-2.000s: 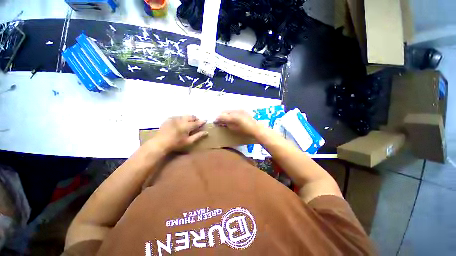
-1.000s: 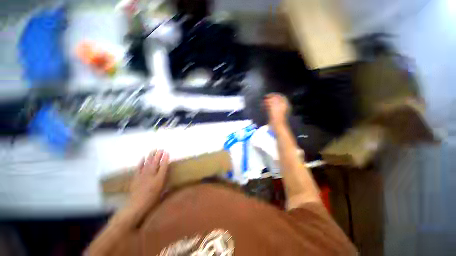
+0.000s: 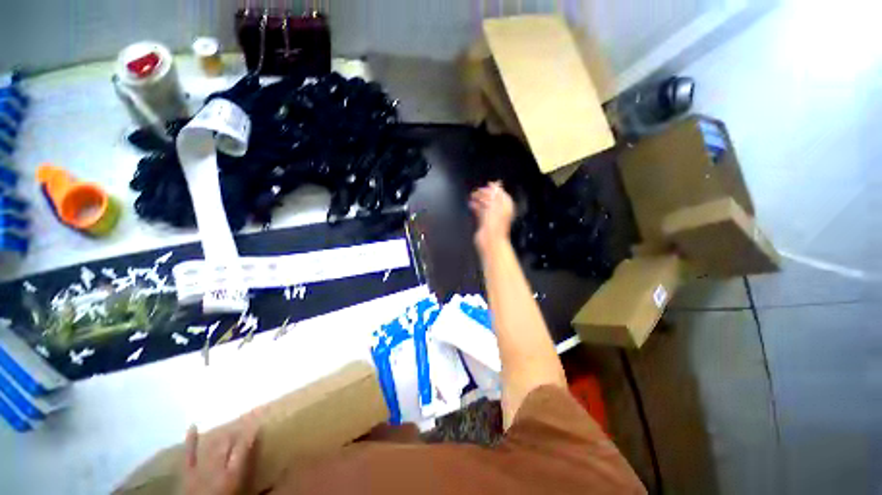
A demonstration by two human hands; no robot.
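A long narrow brown inner carton (image 3: pixel 324 411) lies closed along the table's near edge, its left end cut off by the frame. My left hand (image 3: pixel 220 462) lies over the carton's left part and holds it, thumb apart from the fingers. My right hand (image 3: pixel 493 208) is stretched far forward over the black surface, beside a heap of black cables. Its fingers are curled; it is too small and blurred to tell whether anything is in it. Blue-and-white flat boxes (image 3: pixel 406 363) lie loose at the carton's right end.
A white label strip (image 3: pixel 319 268) curls across the black strip, by black cables (image 3: pixel 319 140). An orange dispenser (image 3: pixel 82 205) and a white cylinder (image 3: pixel 150 82) stand back left. Blue boxes (image 3: pixel 24 377) are at the left edge. Brown cartons (image 3: pixel 629 300) and a large open box (image 3: pixel 549 92) are right.
My right hand has left the carton and reached forward and right. My left hand stays on the carton. The view has swung right, so the table things sit further left.
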